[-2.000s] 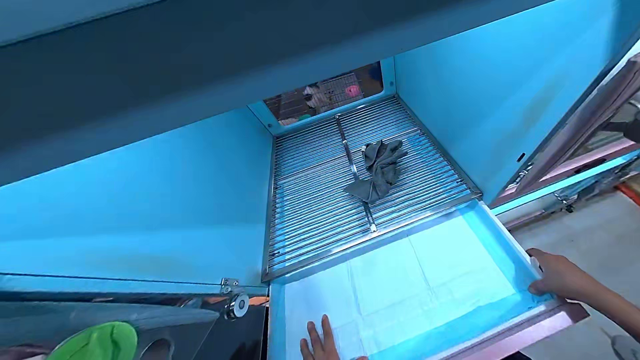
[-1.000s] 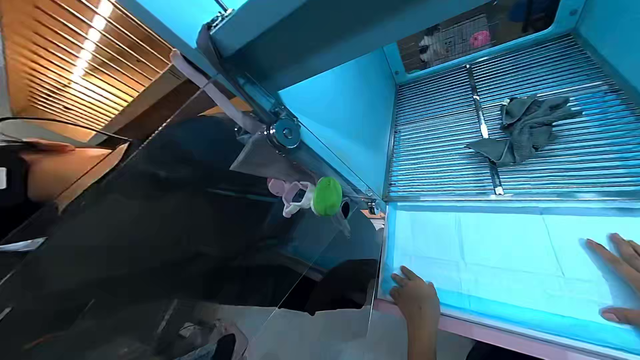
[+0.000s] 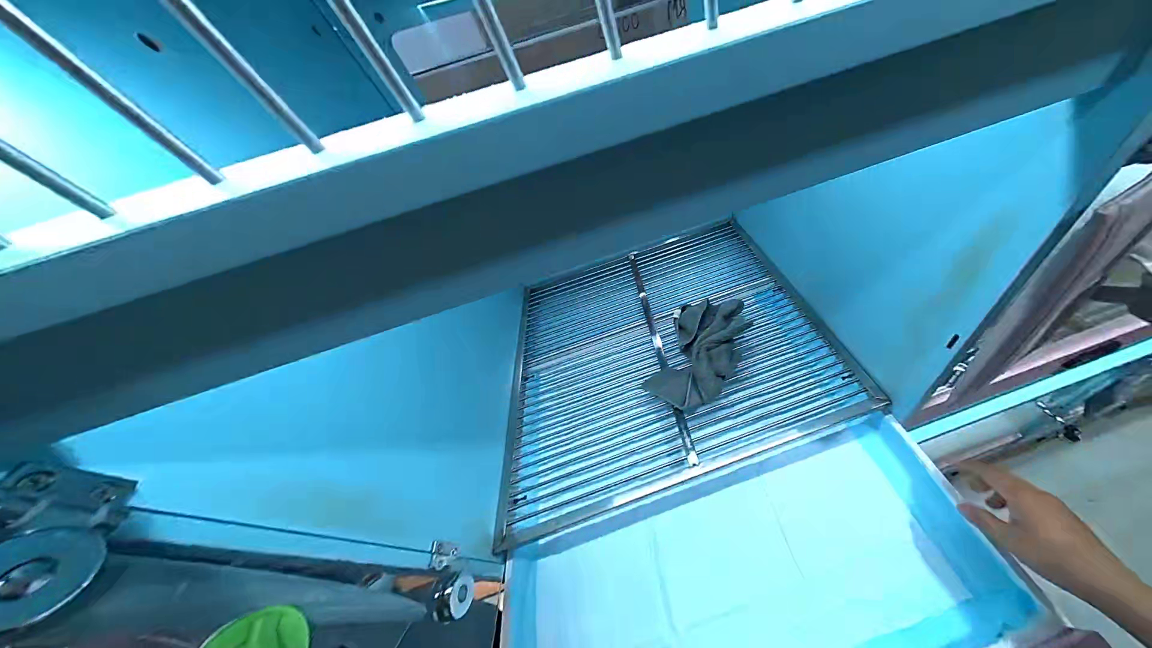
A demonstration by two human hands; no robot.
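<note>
A pull-out tray [image 3: 913,450] lined with a white and blue absorbent pad [image 3: 756,558] extends from under a metal bar grate [image 3: 585,405] inside a light-blue cage. My right hand [image 3: 1021,517] is at the tray's right side wall, its thumb and fingers around the outer edge; how firmly it grips is unclear. A crumpled dark grey cloth [image 3: 706,351] lies on the grate. My left hand is out of view.
A thick blue crossbeam [image 3: 540,207] with metal bars above spans the upper view. At the lower left are a round metal door fitting [image 3: 454,596], a larger round fitting [image 3: 40,576] and a green object [image 3: 261,627]. Blue walls flank the grate.
My left hand, on the pad and then at the tray's front left, has left the view. My right hand, over the pad one second ago, is now at the tray's right edge.
</note>
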